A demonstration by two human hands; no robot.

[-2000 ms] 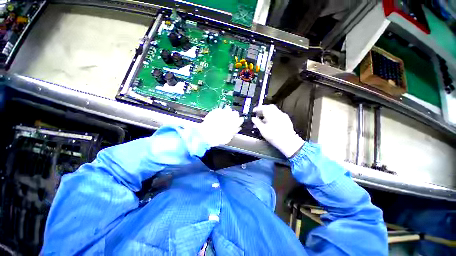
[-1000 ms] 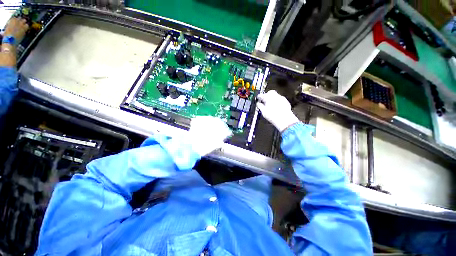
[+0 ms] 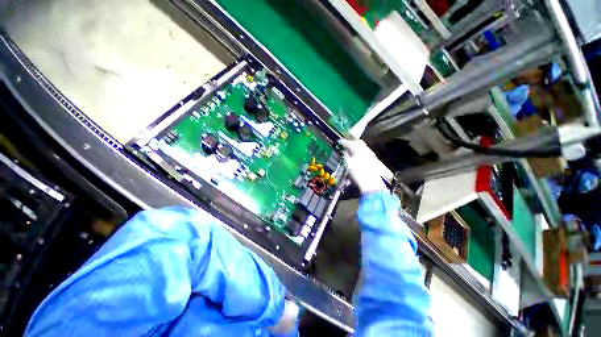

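A large green circuit board (image 3: pixel 283 164) lies in a black carrier frame (image 3: pixel 308 253) on the conveyor. It bears black cylinders, white-silver strips, a yellow cluster, a red-orange ring and grey blocks near its right end. My right hand (image 3: pixel 364 168), white-gloved, reaches to the frame's far right corner; its fingers are blurred and their grip cannot be made out. My left hand (image 3: pixel 288 318) shows only in small part beyond the blue sleeve, low at the conveyor's near edge, away from the board; its fingers are hidden.
A pale conveyor bed (image 3: pixel 118 59) lies left of the carrier, a dark gap right of it. A metal rail (image 3: pixel 79 125) runs along the near side. A green-matted shelf (image 3: pixel 303 46) stands beyond. A brown component box (image 3: pixel 448 237) is at right; dark carriers (image 3: pixel 33 230) are at lower left.
The view has turned and moved closer to the board. My left hand has come off the frame's near edge and drawn back low. My right hand has moved along the right side to the far corner.
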